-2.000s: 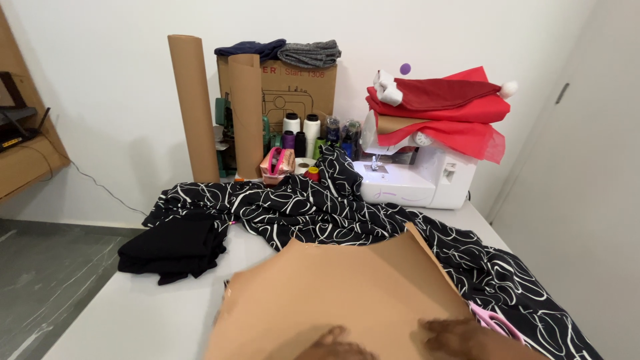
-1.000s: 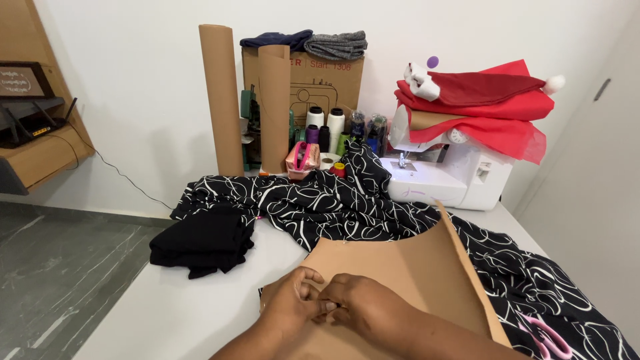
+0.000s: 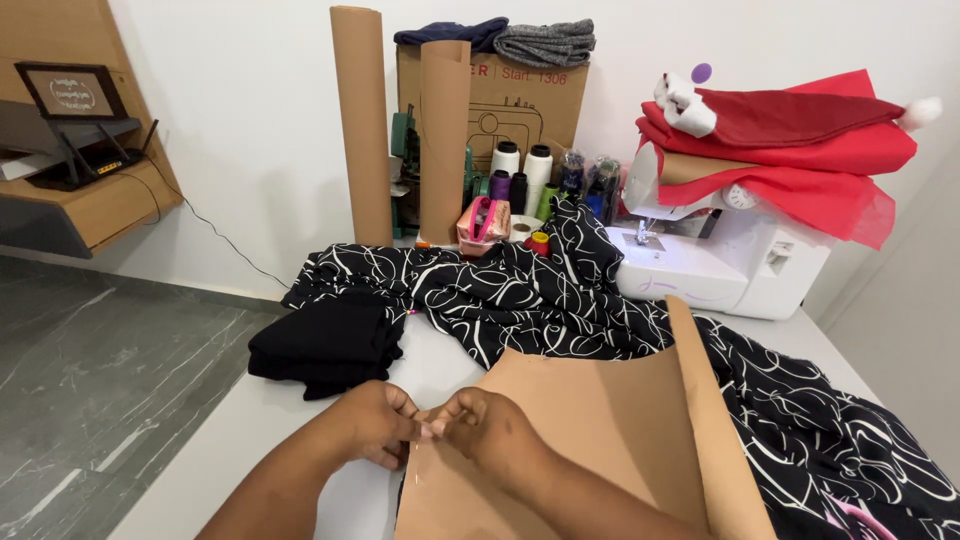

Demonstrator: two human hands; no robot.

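Note:
Brown pattern paper point(image 3: 600, 420) lies on the white table, its right edge curled up. My left hand point(image 3: 379, 424) pinches the paper's left edge between thumb and fingers. Right beside it, my right hand point(image 3: 487, 431) pinches at the same edge, the fingertips of both nearly touching. Whatever small thing may be between the fingertips is too small to tell. A thin pin seems to sit in the paper just below them. Black fabric with white swirls point(image 3: 510, 300) spreads behind and to the right of the paper. A folded black cloth point(image 3: 326, 345) lies to the left.
A white sewing machine point(image 3: 682, 270) stands at the back right under red fabric point(image 3: 787, 150). Paper rolls point(image 3: 364, 127), thread cones point(image 3: 536, 176), a pink pouch point(image 3: 484, 221) and a cardboard box point(image 3: 562, 97) stand along the wall. Pink-handled scissors point(image 3: 859, 517) lie at the lower right.
Two seconds ago both hands were low and apart over the paper; they have come together at its left edge. Since one second ago they have shifted slightly. The view has swung left.

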